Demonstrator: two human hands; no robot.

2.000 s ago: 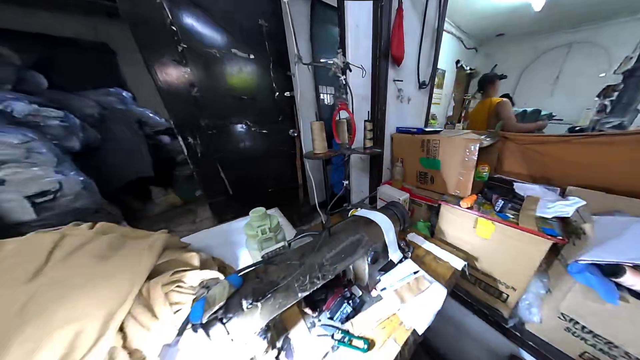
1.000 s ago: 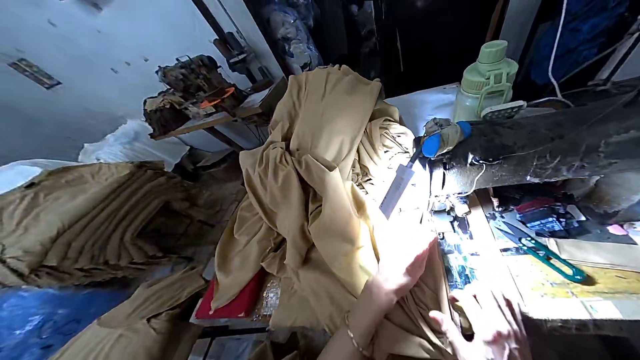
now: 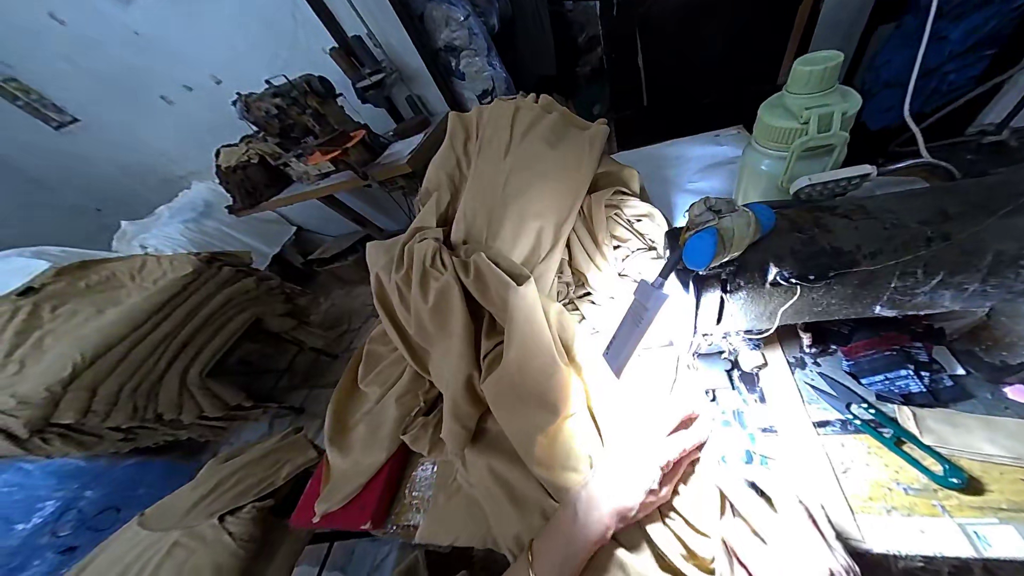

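My left hand (image 3: 652,472) reaches in from the bottom, washed out by a bright light, at the edge of a heap of tan fabric (image 3: 512,344). Its fingers are too bright to tell their grip. A pale, blurred shape at the lower right looks like my right hand (image 3: 792,528), beside folds of tan cloth; its fingers cannot be made out. Above the hands stands the dark arm of a sewing machine (image 3: 896,240), with a blue piece bound in cloth (image 3: 720,232) at its end. A flat tag-like blade (image 3: 634,328) slants down there.
Green-handled thread snips (image 3: 904,440) lie on the table at right. A light green jug (image 3: 800,128) stands behind the machine beside a small lamp head (image 3: 832,182). Stacked tan pieces (image 3: 144,344) lie at left. A red item (image 3: 352,496) sits under the heap, and an old motor (image 3: 296,120) on a shelf.
The view has swung from the room at right down to the fabric and table. Since one second ago, my left hand stays by the heap; my right hand has become harder to make out.
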